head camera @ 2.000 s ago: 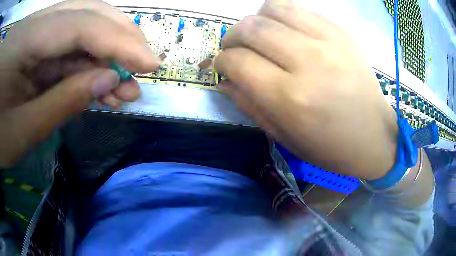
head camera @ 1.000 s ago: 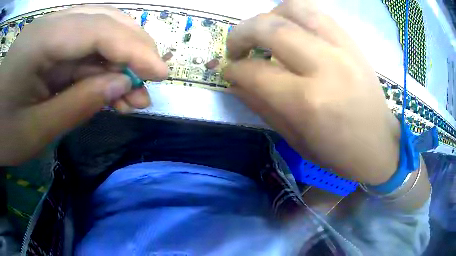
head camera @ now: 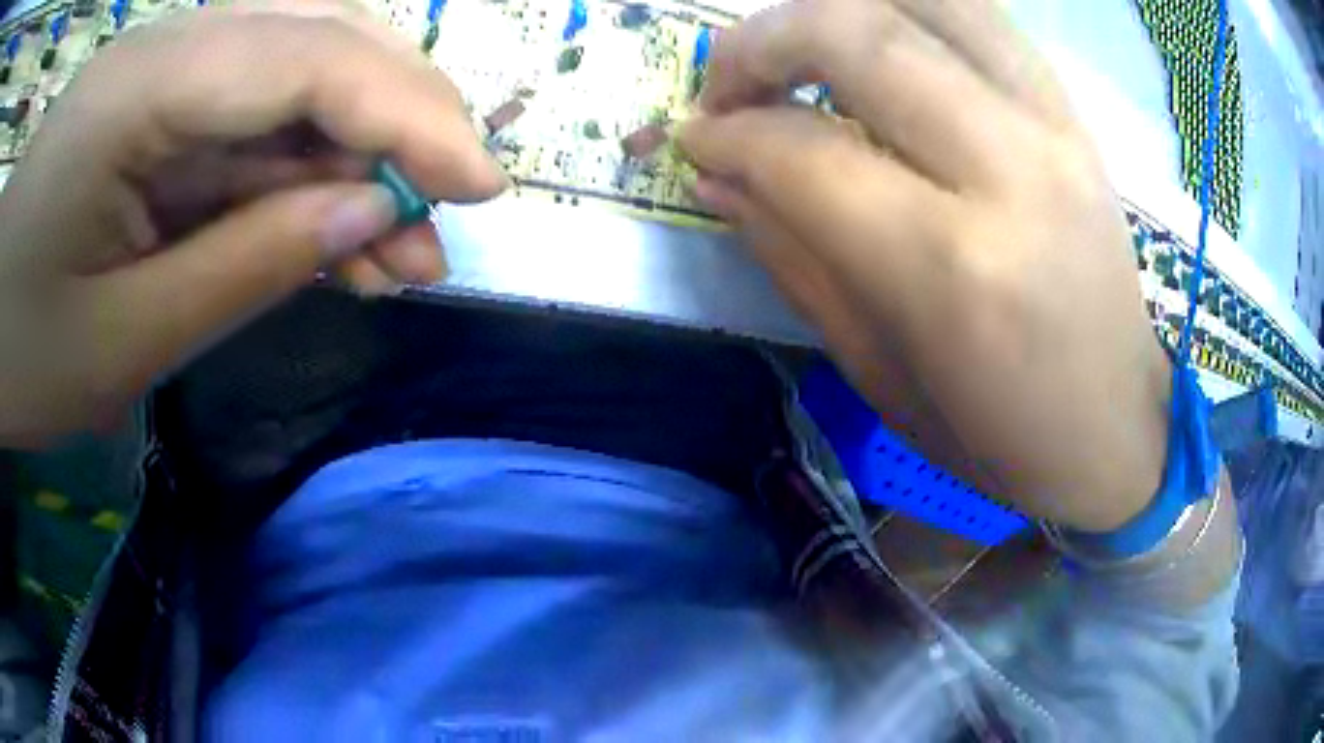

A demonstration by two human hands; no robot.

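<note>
The tan circuit board panel (head camera: 581, 124) lies along the rail, with small blue capacitors (head camera: 575, 19) and red-brown parts (head camera: 643, 141) standing on it. My left hand (head camera: 247, 189) holds a small green component (head camera: 401, 193) between thumb and fingers, just in front of the board's left part. My right hand (head camera: 929, 218) is over the right part of the panel, its thumb and fingertips close together at the board's surface. Whether they grip a part is hidden. A blue wrist strap (head camera: 1154, 501) is on my right wrist.
The metal rail edge (head camera: 610, 269) runs along the front of the panel. More populated boards (head camera: 1234, 319) continue at the right. A yellow-black grid of parts (head camera: 1194, 102) lies at the upper right. A blue cord (head camera: 1208, 189) rises from the strap. A blue perforated basket (head camera: 929, 486) is below the rail.
The panel and rail appear higher and slightly to the right in view. Both hands have shifted a little right relative to the picture. The green component stays in my left fingers.
</note>
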